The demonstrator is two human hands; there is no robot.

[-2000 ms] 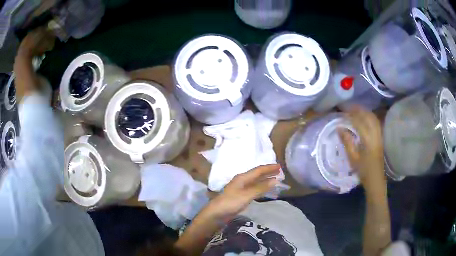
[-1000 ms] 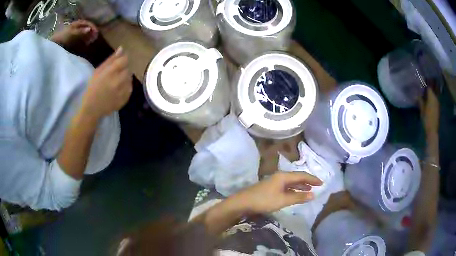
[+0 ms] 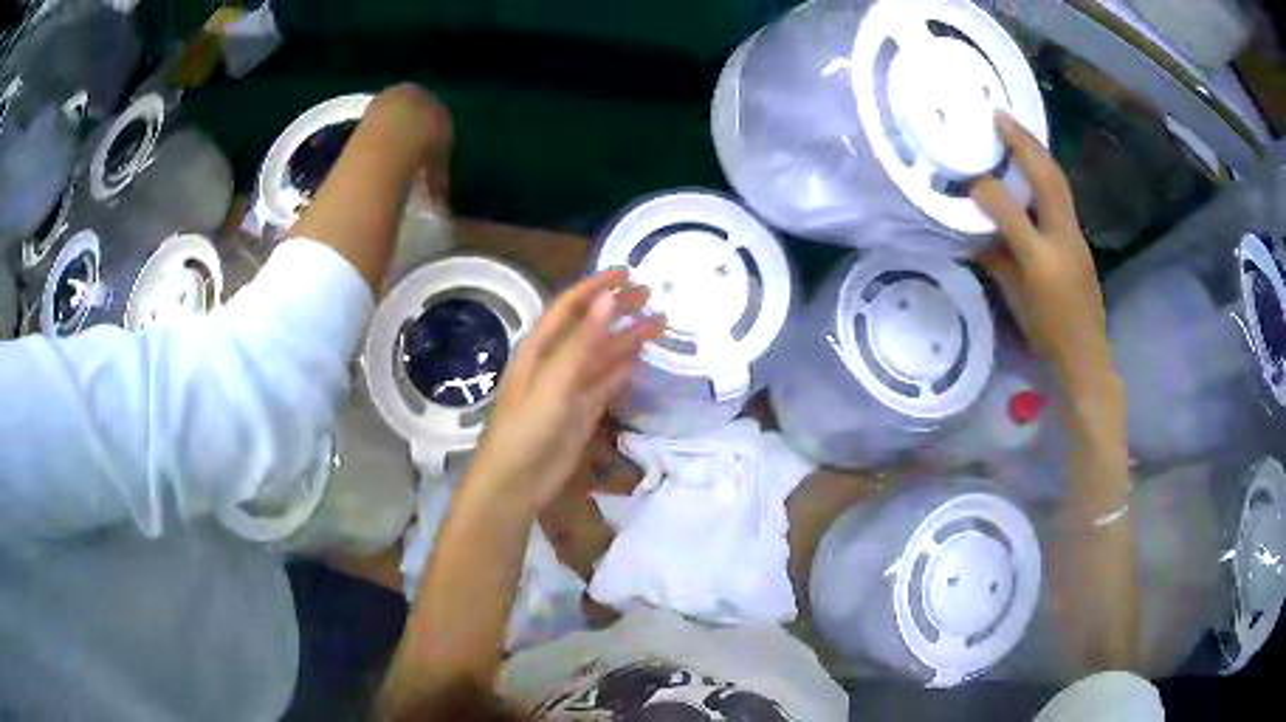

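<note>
A clear-and-white water tank [image 3: 804, 134] is tilted at the upper right, over the green belt, its slotted white disc turned up and right. My right hand [image 3: 1041, 233] grips its disc, fingertips at the disc's slots. My left hand [image 3: 564, 381] is raised with fingers apart, beside and partly over another tank [image 3: 677, 282] at the centre; whether it touches the disc I cannot tell. A white cloth [image 3: 698, 529] lies crumpled on the brown bench below the centre tank.
Two tanks [image 3: 910, 332] [image 3: 966, 578] stand right of the cloth, near a red-capped bottle [image 3: 1025, 406]. A dark-centred unit [image 3: 454, 350] stands left of centre. A co-worker's arm [image 3: 353, 198] reaches in from the left. More tanks stand at both sides; the green belt [image 3: 592, 99] runs behind.
The view has swung back from the left. My right hand now holds a tank raised over the belt. My left hand has lifted from near the cloth towards the centre tank.
</note>
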